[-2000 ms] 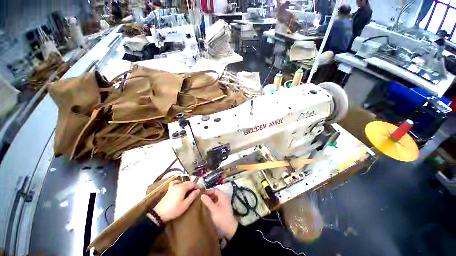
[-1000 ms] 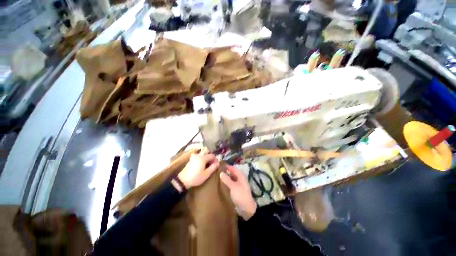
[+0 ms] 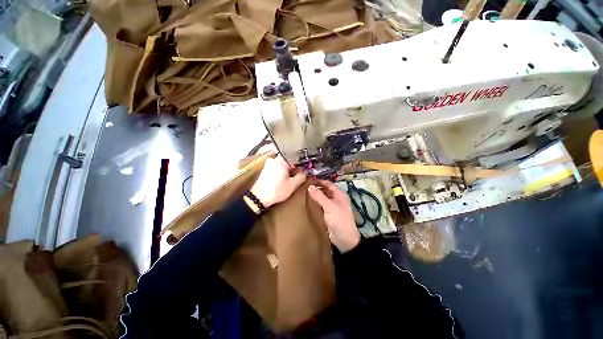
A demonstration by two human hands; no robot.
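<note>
A brown fabric bag panel (image 3: 301, 265) hangs over the front edge of the sewing machine's bed, with a small white label (image 3: 272, 260) and a pale line along its upper left edge. My left hand (image 3: 274, 182) presses and pinches the panel's top edge just left of the presser foot area (image 3: 317, 167). My right hand (image 3: 336, 213) pinches the same panel just right of it, its fingertips close to my left ones. The sewing machine (image 3: 423, 96) stands over the work. The needle itself is not clearly visible.
A heap of brown pieces (image 3: 218, 33) lies behind the machine, and another stack (image 3: 66, 285) is at the lower left. Dark green scissors (image 3: 363, 204) and a yellow-banded black bottle (image 3: 400, 198) lie right of my right hand. An orange-tan band (image 3: 410, 169) crosses the bed.
The view has moved closer and tilted down, so the machine looks larger and the background workers are out of view. Both hands stay on the panel by the presser foot; the lower left stack has come into view.
</note>
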